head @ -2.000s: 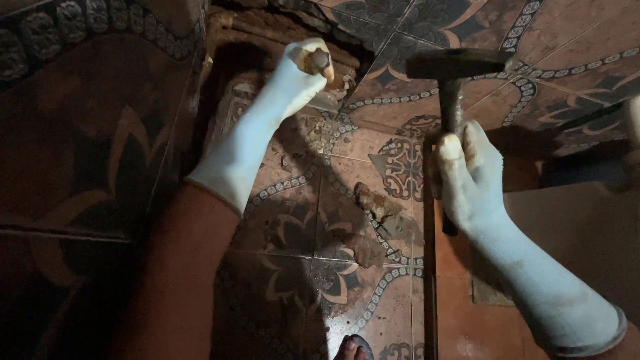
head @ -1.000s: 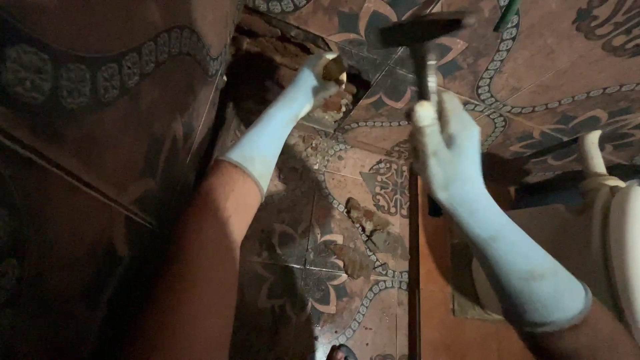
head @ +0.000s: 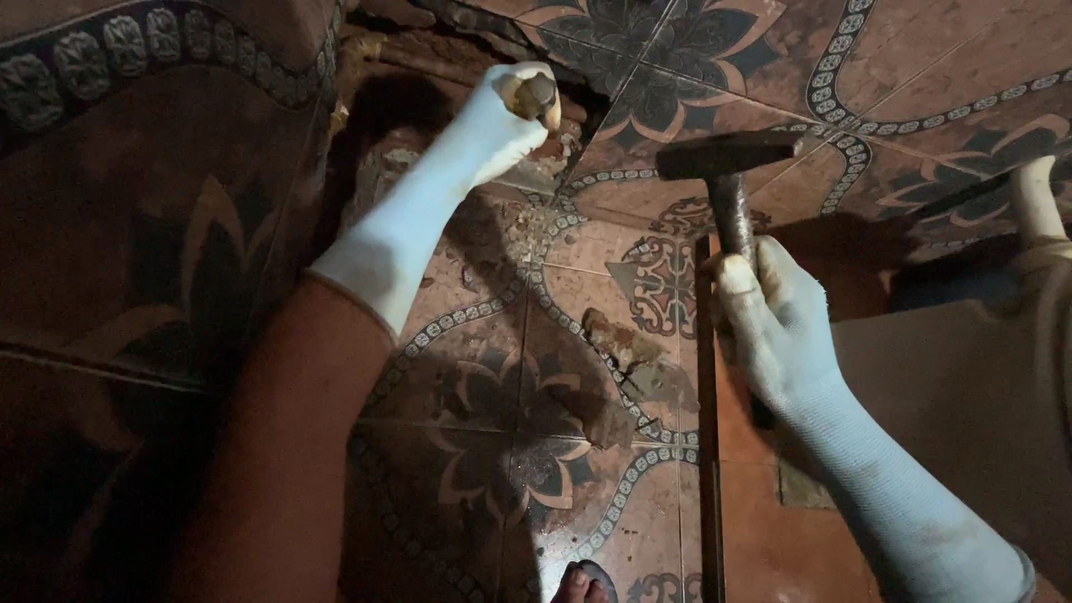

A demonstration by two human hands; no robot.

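My left hand (head: 519, 109), in a pale work glove, is closed around a chisel-like metal tool (head: 538, 94), whose round struck end faces up; the rest of it is hidden by the fist. It is held over a broken-out recess (head: 419, 63) in the tiling, where rough masonry and a pipe (head: 427, 63) show. To the right, my gloved right hand (head: 766, 314) grips the handle of a hammer (head: 729, 157). The hammer's dark head is raised, apart from the chisel-like tool.
Broken chunks of tile and mortar (head: 624, 352) lie on the patterned tile floor (head: 477, 377). A dark edge strip (head: 712, 502) borders orange tiles (head: 779, 544). At right stands a pale fixture (head: 946, 402); a sandalled foot (head: 586, 582) shows at the bottom.
The right hand and hammer rose between the first two frames and are lower again now. The left hand keeps its hold at the recess. The view has shifted somewhat.
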